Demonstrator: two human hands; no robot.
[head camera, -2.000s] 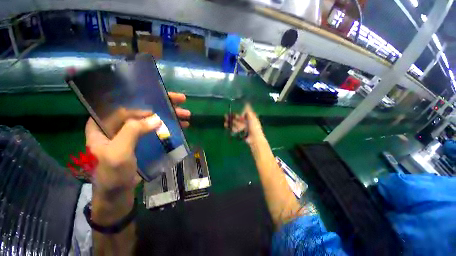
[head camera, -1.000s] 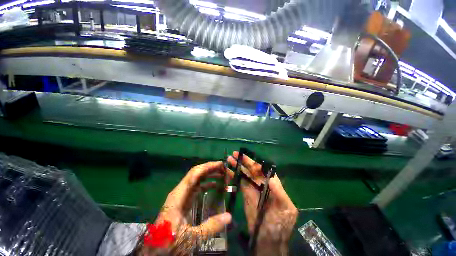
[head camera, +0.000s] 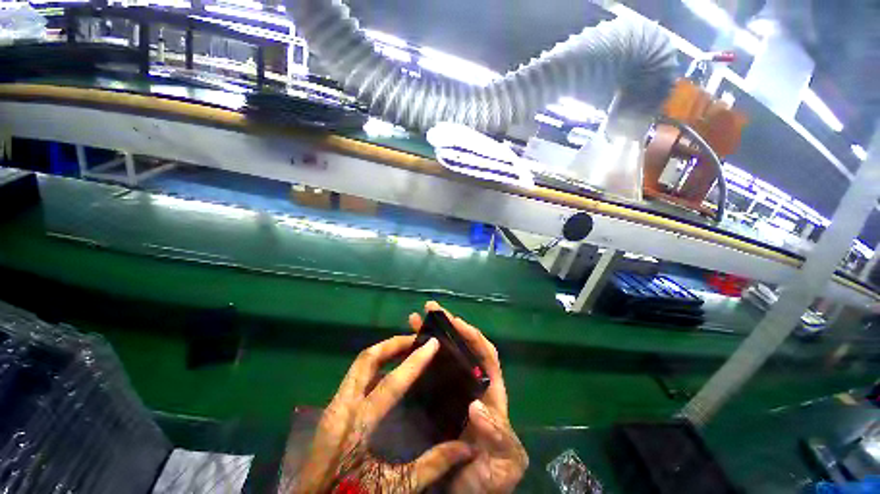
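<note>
A black phone-sized body, likely a phone housing (head camera: 446, 381), is held between both hands at the lower middle, tilted, with a small red spot near its right edge. My left hand (head camera: 371, 415) grips its left side, fingers on its upper face. My right hand (head camera: 492, 415) wraps its right side from behind. A red patch (head camera: 349, 485) shows at the bottom by my left hand. Whether a separate display panel is in the hands cannot be told.
Clear blister trays (head camera: 68, 415) are stacked at left, beside a white sheet (head camera: 205, 473). A silver-clear part (head camera: 573, 473) and a black tray (head camera: 671, 457) lie at right on the green bench (head camera: 289, 362). A small dark shape (head camera: 213, 338) lies left of centre. A raised shelf (head camera: 386, 172) crosses behind.
The view has swung from the bench to straight ahead. The hands have come together; a second ago they held thin dark pieces edge-on, now one black body is gripped by both.
</note>
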